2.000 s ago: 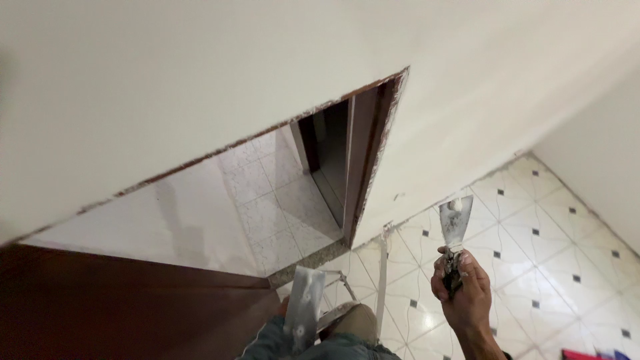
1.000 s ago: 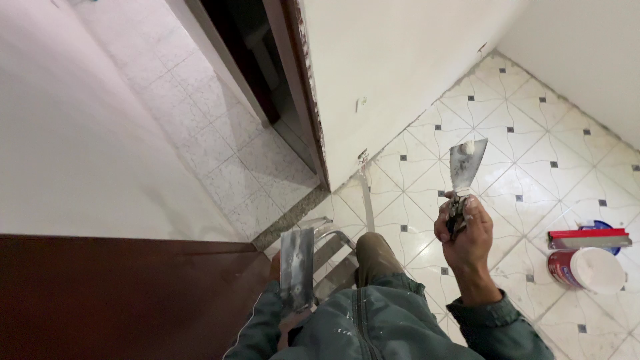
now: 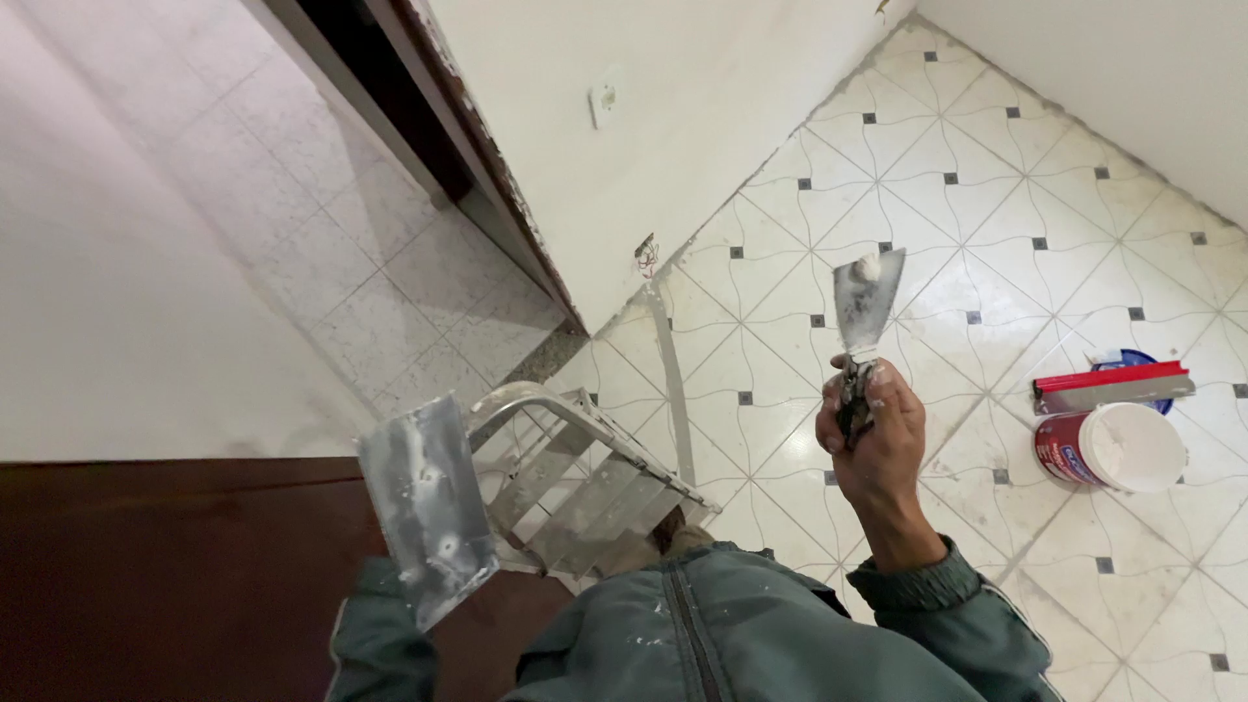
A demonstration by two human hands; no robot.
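My right hand [image 3: 877,429] is closed around the dark handle of a putty knife [image 3: 868,297], whose metal blade points up and carries a dab of white compound. At the lower left, a flat metal plate [image 3: 429,507], smeared with white compound, covers my left hand, so its grip is hidden; only the green sleeve [image 3: 385,629] shows below. Just right of the plate stands a metal stepladder [image 3: 585,487] with white spatters.
On the tiled floor [image 3: 975,244] at the right stand a white-and-red bucket [image 3: 1131,448], a wide red-edged blade [image 3: 1111,387] and a blue lid [image 3: 1136,366]. A doorway frame [image 3: 507,185], a wall with an electrical box [image 3: 606,97] and a brown door [image 3: 175,575] surround the ladder.
The view has swung down and to the right, bringing the bucket and red-edged blade into sight. The putty knife stays upright in my right hand.
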